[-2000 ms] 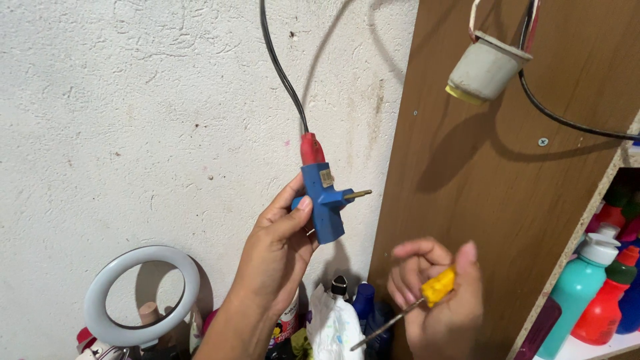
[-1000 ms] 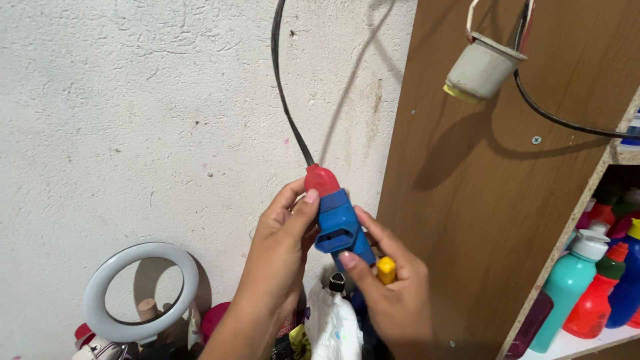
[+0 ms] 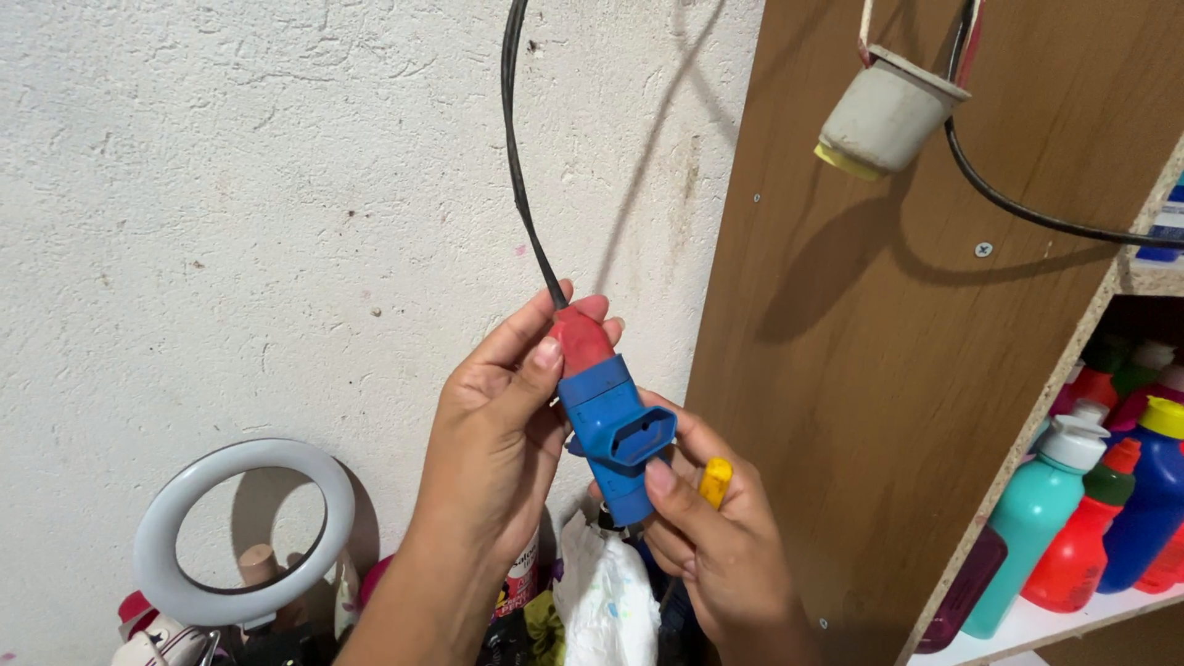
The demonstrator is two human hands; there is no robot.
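My left hand (image 3: 504, 398) grips a red plug (image 3: 582, 340) on the end of a black cable (image 3: 518, 166) that hangs from above. The plug sits against the upper end of a blue multi-outlet plug adapter (image 3: 606, 416), with one hexagonal socket face turned toward me. Thumb and fingers of my right hand (image 3: 703, 509) hold the adapter's lower part. A screwdriver with a yellow handle (image 3: 715, 482) is also held in my right hand, its shaft pointing down and mostly hidden. The adapter's pins cannot be seen.
A grey lamp holder (image 3: 888, 116) hangs by wires before a brown wooden panel (image 3: 832, 370). Plastic bottles, one of them teal (image 3: 1036, 518), stand on a shelf at right. A ring light (image 3: 153, 555) leans near the rough white wall (image 3: 231, 231), with toiletries and a white plastic bag (image 3: 606, 592) below.
My right hand, lower and off the adapter two seconds ago, has come up and taken hold of it. The adapter has turned, so its pins no longer show. My left hand has shifted up to the red plug.
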